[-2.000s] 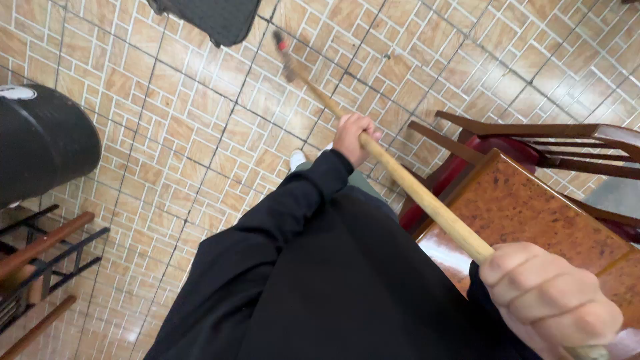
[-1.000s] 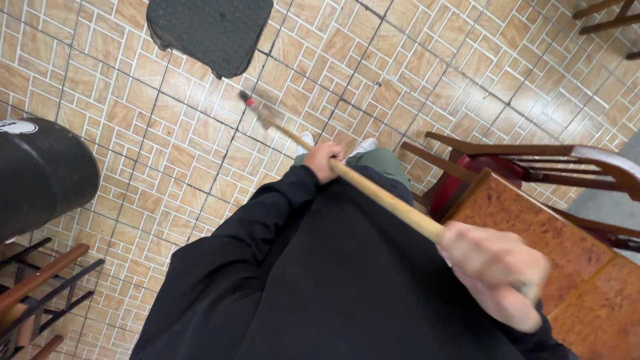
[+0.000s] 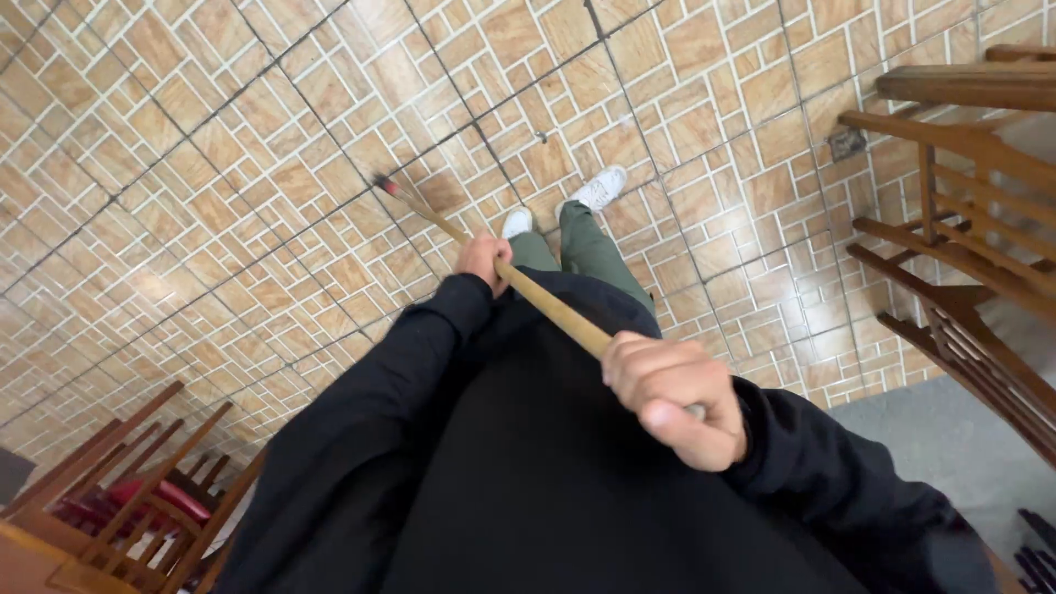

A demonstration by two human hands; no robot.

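Note:
A long wooden pole (image 3: 561,316) slants across my body, from the upper left down to the lower right. My left hand (image 3: 484,257) grips it around the middle, in front of my waist. Nearer the camera, my right hand (image 3: 676,396) is closed around its upper end, the thumb over the side. At the far end, close to the tiled floor, is a small head (image 3: 386,185), dark and red; it is too small and blurred to tell its kind.
Wooden chairs (image 3: 949,231) stand at the right, beside a grey floor area (image 3: 924,437). At the lower left are more wooden chairs, one with a red seat (image 3: 161,497), and a wooden table's edge (image 3: 49,549). My white shoes (image 3: 601,188) are on the patterned tile floor.
The view has turned and shifted a lot; the black drum and dark mat seen earlier are out of view. Both hands still hold the pole.

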